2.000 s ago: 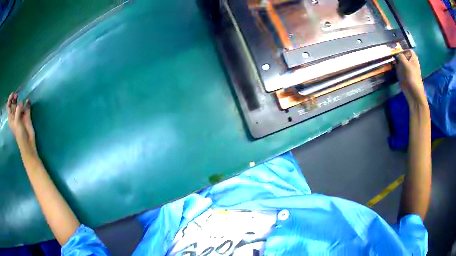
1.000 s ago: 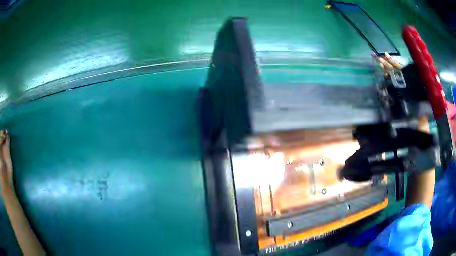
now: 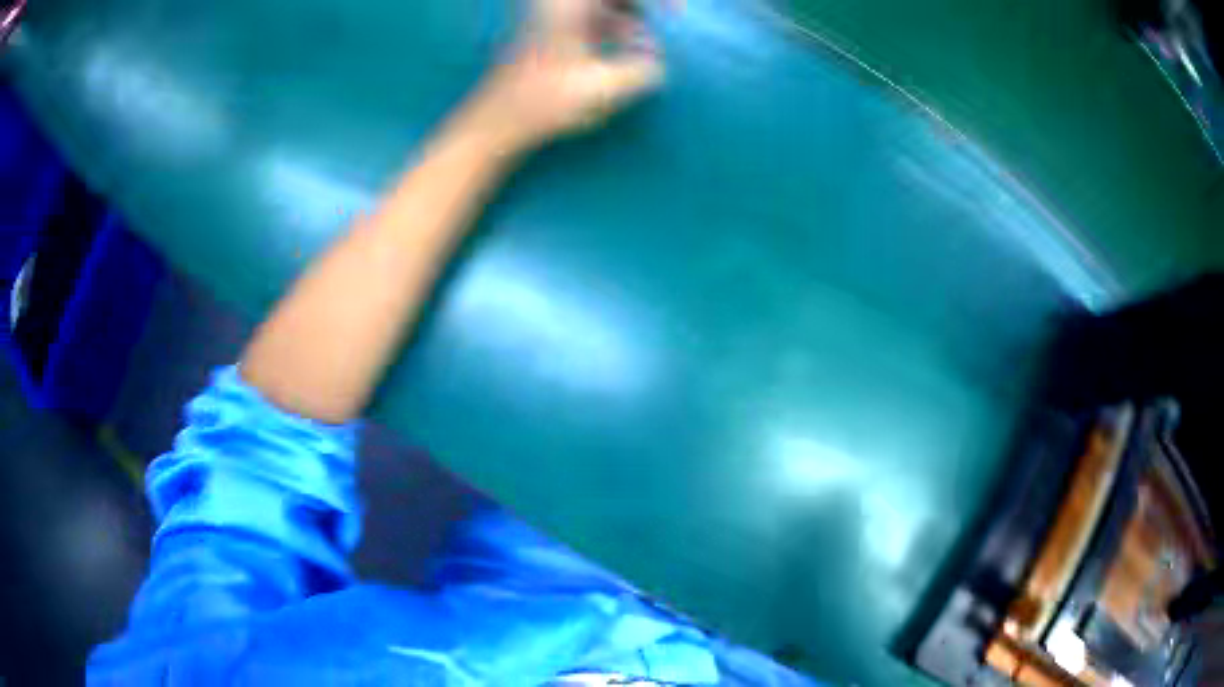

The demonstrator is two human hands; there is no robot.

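Note:
My left hand [image 3: 577, 67] is blurred at the top of the view, over the green mat [image 3: 752, 309], with the fingers partly cut off by the top edge. Whether it holds anything cannot be told. The fixture [image 3: 1074, 537] stands at the lower right, cut off by the picture's edge, with orange-brown and black layers. A tall black upright part [image 3: 1141, 349] rises at its far side. My right hand is not in view.
A blue bin [image 3: 101, 309] with a dark inside is on the floor at the left. The bench's front edge runs diagonally from upper left to lower middle. Unclear dark items show at the top right corner.
The view has swung to the left, so the fixture now sits at the lower right. My left hand has moved from the left edge to the top middle. My right hand has left the view.

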